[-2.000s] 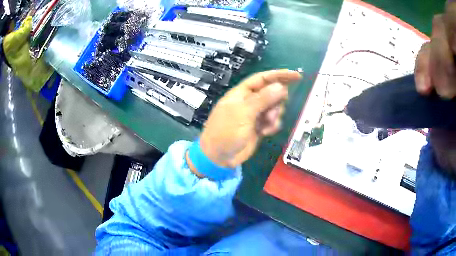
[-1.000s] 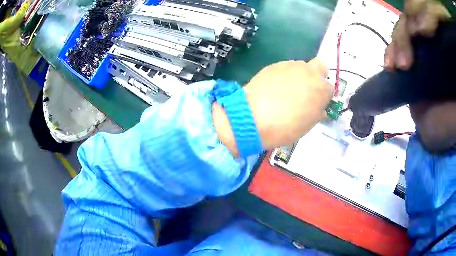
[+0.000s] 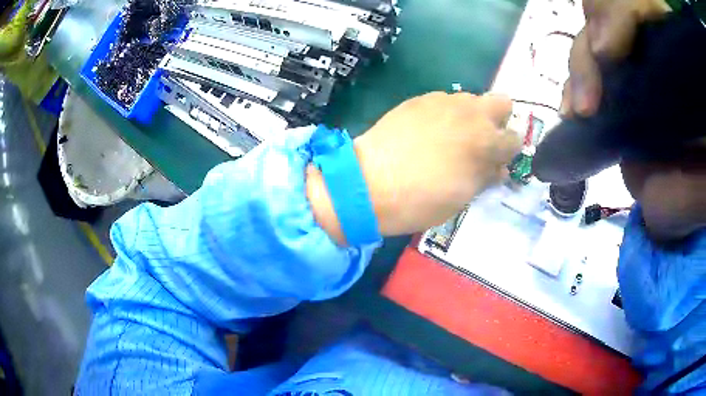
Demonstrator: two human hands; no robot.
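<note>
The white rear chassis lies on a red-orange slab. My left hand, with a blue band at the wrist, has its fingertips on a small green circuit board over the panel; the fingertips are partly hidden. A red lead shows by the board. My right hand grips a thick black electric screwdriver from the right. Its nose points left at the board, and its bit cannot be made out. A dark oval speaker shows under the tool.
Silver-grey metal brackets are piled on the green bench at the upper left. Beside them is a blue bin of dark screws. A whitish bucket stands off the bench edge. A black plug with red wires lies on the panel.
My left hand has moved right from over the bench to the green board, which has shifted up the panel from its earlier place. The screwdriver stays close by. The view has shifted slightly.
</note>
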